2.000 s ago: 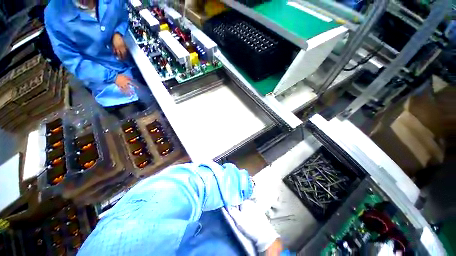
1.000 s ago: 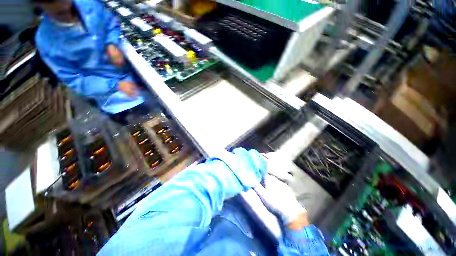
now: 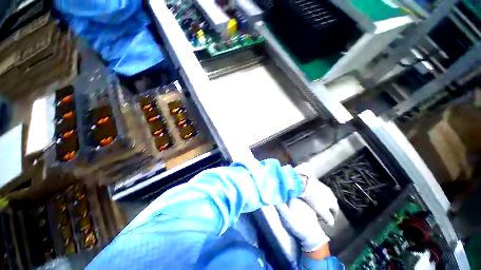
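Note:
My left hand (image 3: 320, 199), in a white glove, reaches in from the left, its fingers bent downward beside the black bin. My right hand (image 3: 303, 225), also in a white glove with bare skin above it, lies just below and against the left hand. The hands overlap, and whether they hold anything cannot be made out. The black square bin (image 3: 387, 167), to the right of the hands, holds a heap of thin grey-brown stemmed parts (image 3: 358, 182). It stands on a pale plate (image 3: 337, 154).
A green circuit board (image 3: 393, 232) lies below the bin. Another board (image 3: 237, 46) is farther up the line, beyond a framed pale plate (image 3: 258, 100). Blister trays with orange-copper coils (image 3: 158, 126) stand left of the rail (image 3: 198, 87). A person's blue smock (image 3: 113, 31) shows upper left.
The view has shifted, so the line's far end sits higher and farther right. My left hand now shows beyond its sleeve, and the two gloved hands are together near the bin.

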